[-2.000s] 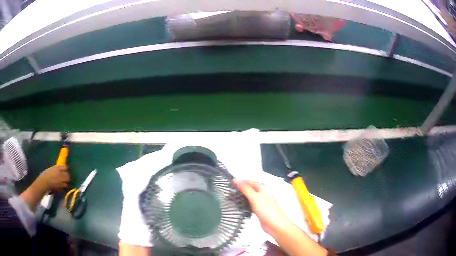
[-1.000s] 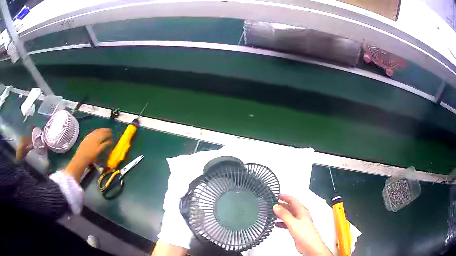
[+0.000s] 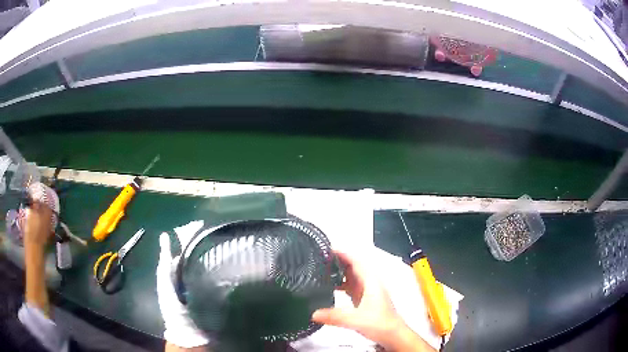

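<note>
A dark green fan housing [image 3: 258,265] with a slatted round grille is held over a white cloth [image 3: 354,230] on the bench. Its solid round centre is blurred and tilted toward me, and a solid green part shows at its far edge. My left hand [image 3: 172,295], in a white glove, holds the housing's left rim. My right hand [image 3: 368,299], bare, holds its right side, with fingers at the rim and thumb over the slats. Both forearms are cut off by the bottom edge.
A yellow electric screwdriver [image 3: 432,292] and a clear screw bin [image 3: 513,232] lie right. Another yellow screwdriver [image 3: 116,212] and scissors [image 3: 113,261] lie left, near a neighbour's hand [image 3: 38,227] at a pale fan. Beyond the bench are a green belt [image 3: 310,155], a grey roll [image 3: 344,47] and a red-pink part [image 3: 465,53].
The housing has tilted and its solid centre has swung down toward me. My gloved left hand now shows at its left side. The neighbour's hand has moved from beside the screwdriver to the pale fan.
</note>
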